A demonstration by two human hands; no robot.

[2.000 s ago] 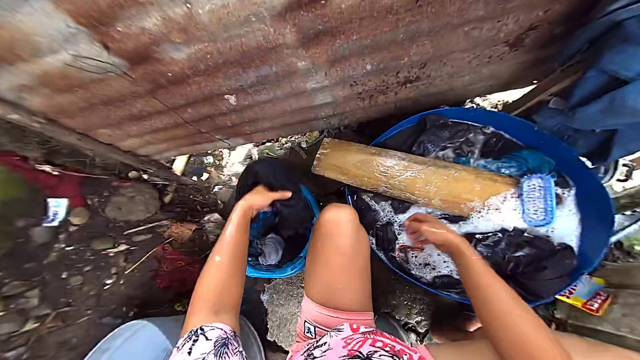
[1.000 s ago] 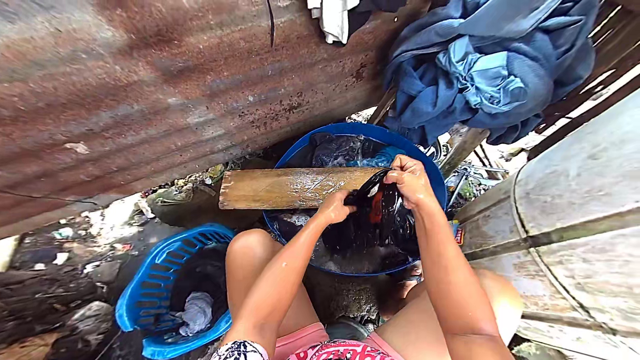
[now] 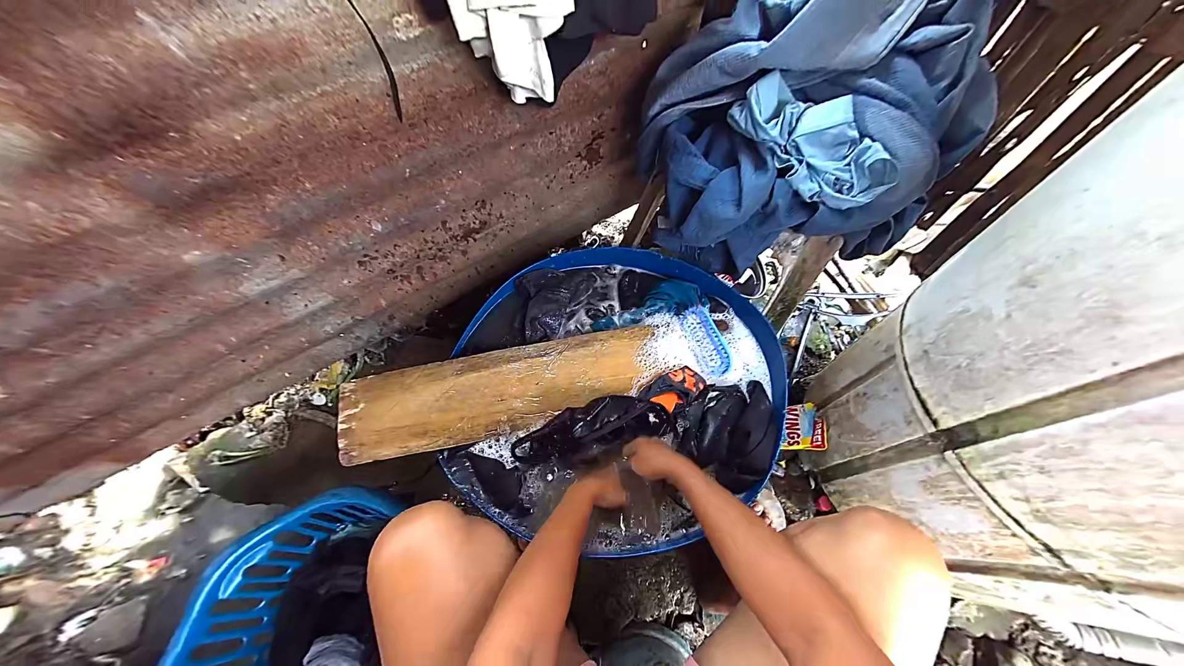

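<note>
Soapy water and soaked dark clothes fill a round blue basin (image 3: 775, 351) between my knees. Both hands are low in it at the near side. My left hand (image 3: 606, 487) is partly in the water, its fingers blurred and hidden. Beside it my right hand (image 3: 650, 458) is curled at the near edge of a wet black garment (image 3: 601, 427) with an orange patch; whether it grips the cloth is unclear. A wooden washboard plank (image 3: 481, 391) lies slanted across the basin's left rim. On the suds at the right rests a blue scrub brush (image 3: 708, 340).
A blue slatted plastic basket (image 3: 227, 587) with dark clothes stands at lower left. Blue wet cloths (image 3: 814, 139) are heaped above the basin. Rusty corrugated metal (image 3: 231, 231) rises behind, a large grey container (image 3: 1045, 370) at right. A colourful packet (image 3: 803, 428) lies by the basin.
One second ago both hands held the black garment up above the basin; now they are lower, in the water. Two seconds ago my left hand was at dark cloth in the blue basket.
</note>
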